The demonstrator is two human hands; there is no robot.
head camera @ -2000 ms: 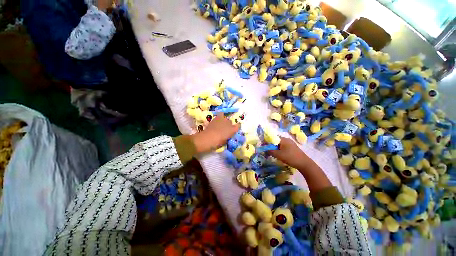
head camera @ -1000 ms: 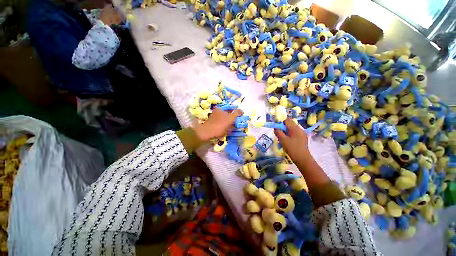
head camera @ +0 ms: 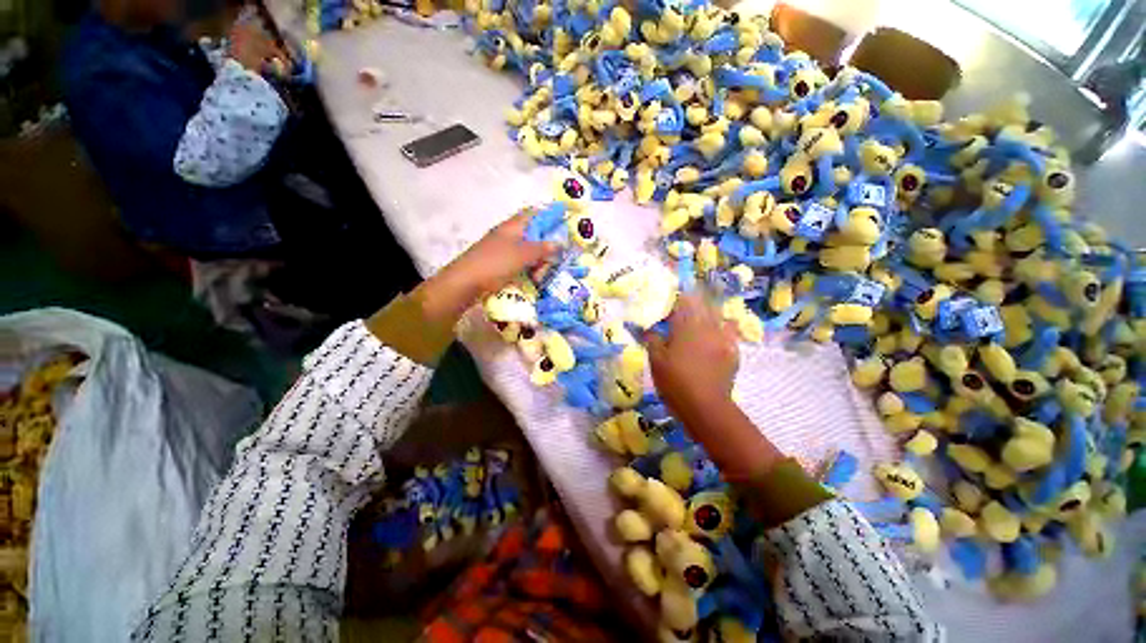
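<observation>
My left hand is at the left side of a small cluster of yellow-and-blue plush toys near the table's front edge. Its fingers are closed on a plush toy with dark red eyes. My right hand is at the right side of the cluster, blurred, beside a yellow plush part and a slim blue limb. Whether it grips them cannot be told. A blue-and-white tag shows between the hands. More plush toys lie in a clump at the table edge below the right wrist.
A large heap of plush toys covers the table's right and far side. A phone lies on the pale cloth. A seated person is at upper left. A whitish sack and a box holding blue pieces are below.
My left hand has moved up and away with a toy whose eyes now show. My right hand has moved left and down. A blue piece now shows right of my right forearm.
</observation>
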